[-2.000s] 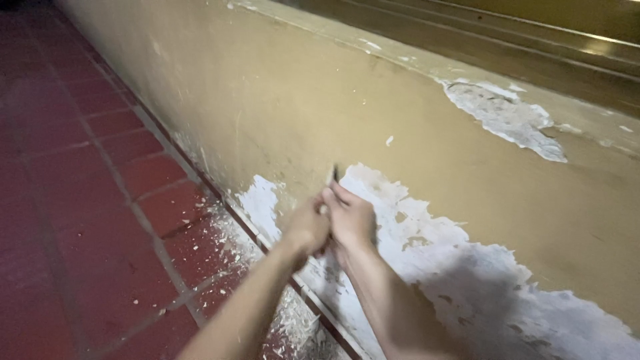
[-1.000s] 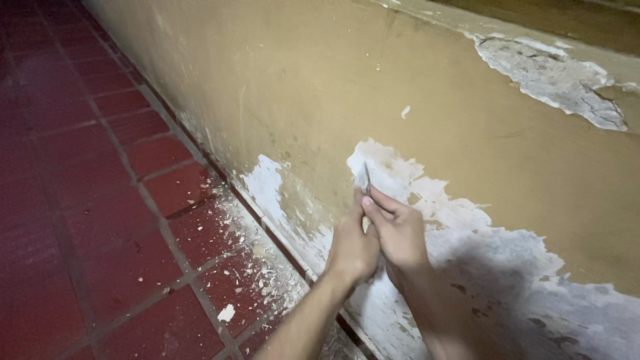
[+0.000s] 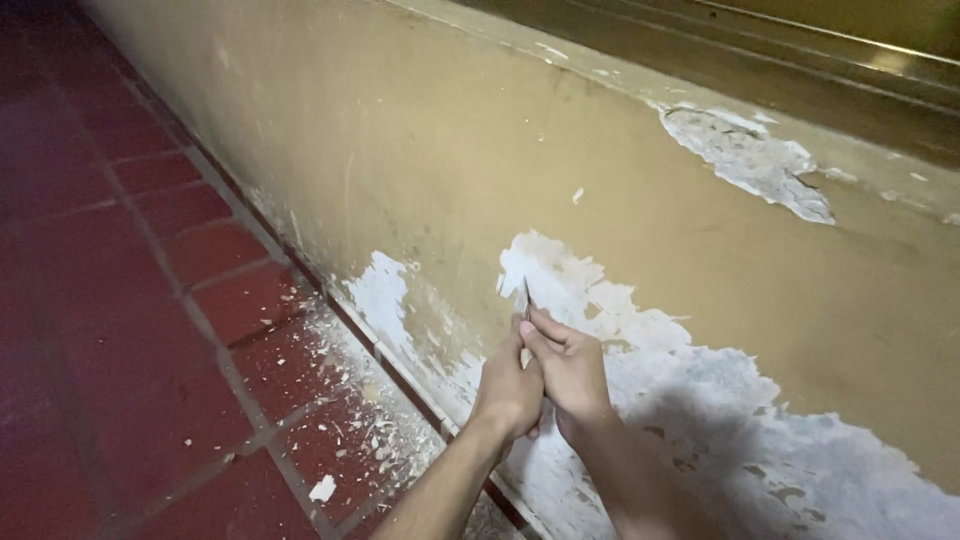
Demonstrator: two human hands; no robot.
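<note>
My left hand and my right hand are close together, both closed around one thin metal blade tool. The handle is hidden in my fingers, so its exact kind is unclear. Its pointed tip lies at the upper left part of a bare white patch on the yellow painted wall. Ragged paint edges border the patch. A smaller white patch shows to the left, low on the wall.
Paint flakes and white dust lie on the red floor tiles along the wall's foot. A larger flake sits nearer. Crumbled plaster shows near the wall's top ledge. A narrow dark red skirting edge runs between wall and floor.
Both hands and the tool have moved from the patch's left edge, two seconds ago, onto its upper left part. Since one second ago they have stayed at about the same spot.
</note>
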